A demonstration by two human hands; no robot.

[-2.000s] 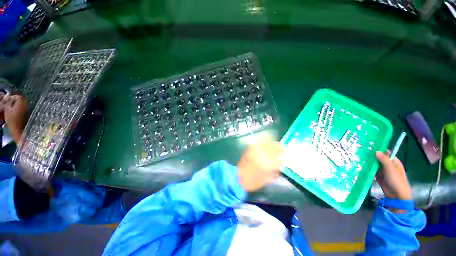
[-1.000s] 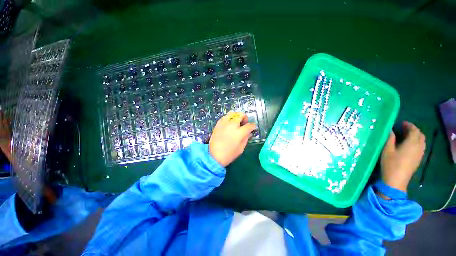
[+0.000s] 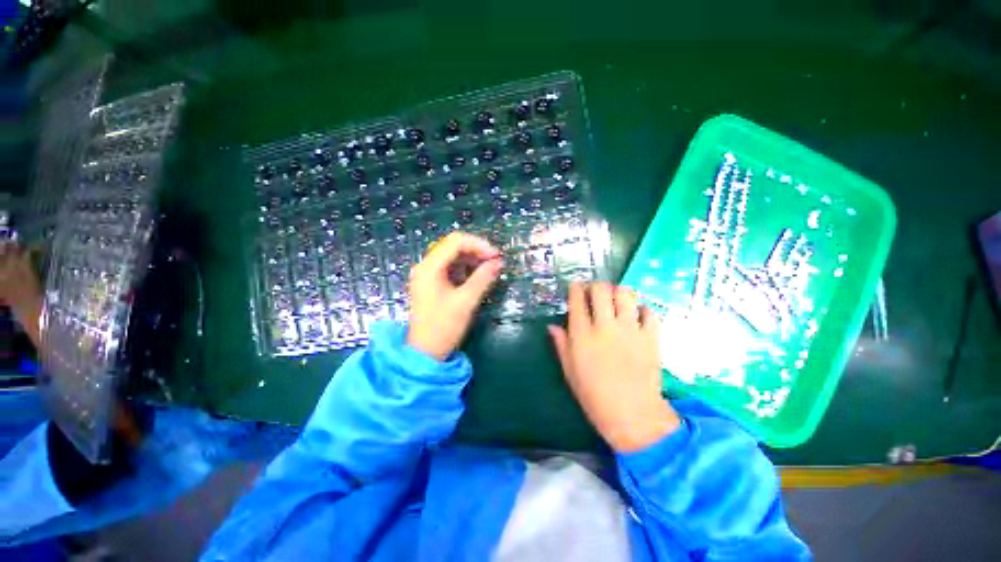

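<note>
A clear blister tray with dark round parts in its pockets lies in front of me, tilted slightly. My left hand is over its lower middle, thumb and forefinger curled together; whether a small part is between the tips cannot be told. My right hand is palm down at the tray's lower right corner, fingers a little apart, no part visible in it. The shallow green bin right of that hand holds white strips with dark dots and many loose white bits. Glare hides part of the bin's lower left.
Thin pale tweezers-like sticks lie beside the bin's right edge. A thin dark tool is farther right, with a purplish phone cut off by the frame. At left, a neighbour's hand is by raised clear trays; a dark cable is beside them.
My right hand has left the bin's right side and come across to the tray's lower right corner. My left hand has moved left over the tray, fingertips now together.
</note>
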